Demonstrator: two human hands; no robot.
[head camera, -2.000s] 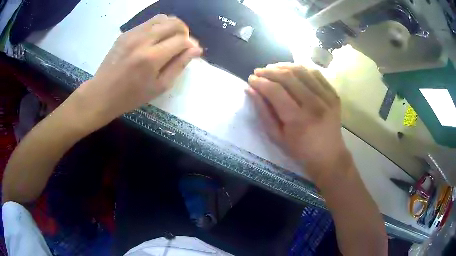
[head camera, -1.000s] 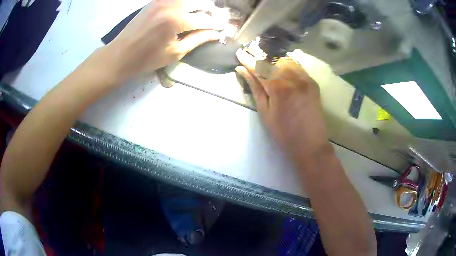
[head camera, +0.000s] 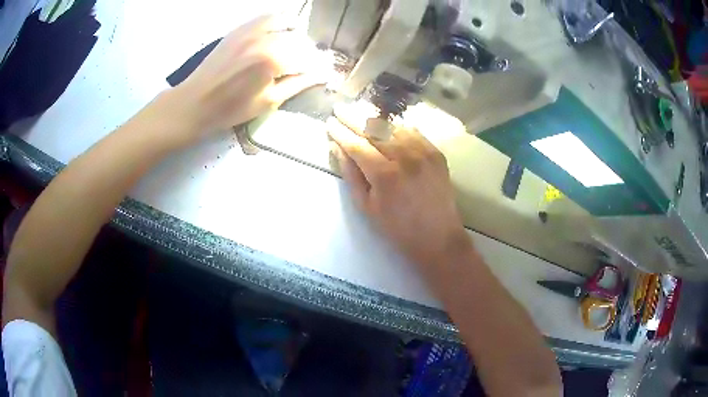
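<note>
A dark fabric panel (head camera: 192, 65) lies on the white table, mostly hidden under and behind my left hand; a narrow dark end sticks out to its left. My left hand (head camera: 237, 77) is on the panel, fingers bent together and pointing to the needle area. My right hand (head camera: 407, 182) is just right of the needle area, its fingertips close to the presser foot (head camera: 338, 74). Strong lamp glare washes out the fingertips and the cloth between them, so what my right fingers touch cannot be told.
The sewing machine head (head camera: 504, 77) with its teal panel (head camera: 613, 194) fills the upper right. Scissors (head camera: 598, 298) and slim tools (head camera: 646, 298) lie at the right table edge (head camera: 310, 283). Another dark cloth (head camera: 50, 66) is at the far left. A blue basket (head camera: 439, 371) is below the table.
Both hands have moved from the near side of the panel to the needle area and stay there. The view has shifted, showing more of the machine head.
</note>
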